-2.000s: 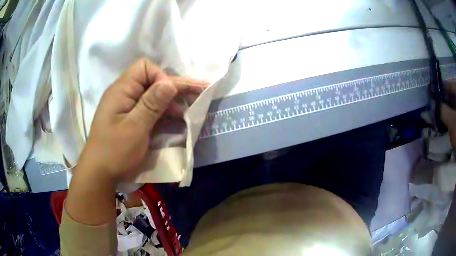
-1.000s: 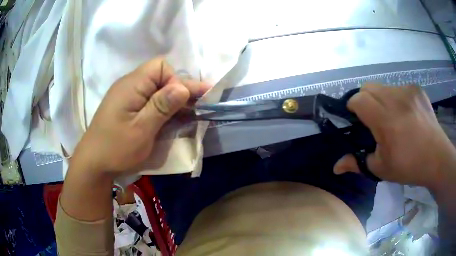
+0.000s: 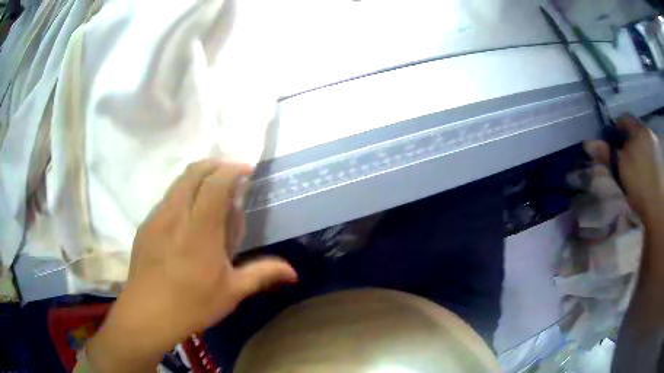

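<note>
The large off-white garment (image 3: 145, 95) lies in folds on the table at the left. My left hand (image 3: 200, 240) is over the garment's lower edge at the table's front edge, thumb spread away from the fingers; it pinches nothing that I can see. My right hand (image 3: 630, 164) is at the right edge of the view, closed around the black handles of the scissors (image 3: 585, 71). The blades point up and away over the table and look closed. The picture is slightly blurred.
A ruler band (image 3: 422, 149) runs along the table's front edge. A thin green tool (image 3: 595, 55) lies beside the scissor blades. A red basket (image 3: 73, 328) is below left, partly hidden by my left arm. Cloth pieces (image 3: 601, 240) are heaped at the lower right.
My right hand has moved the scissors from the cloth edge back to the far right. My left hand has let go of the pinched edge and opened. The garment edge has shifted left.
</note>
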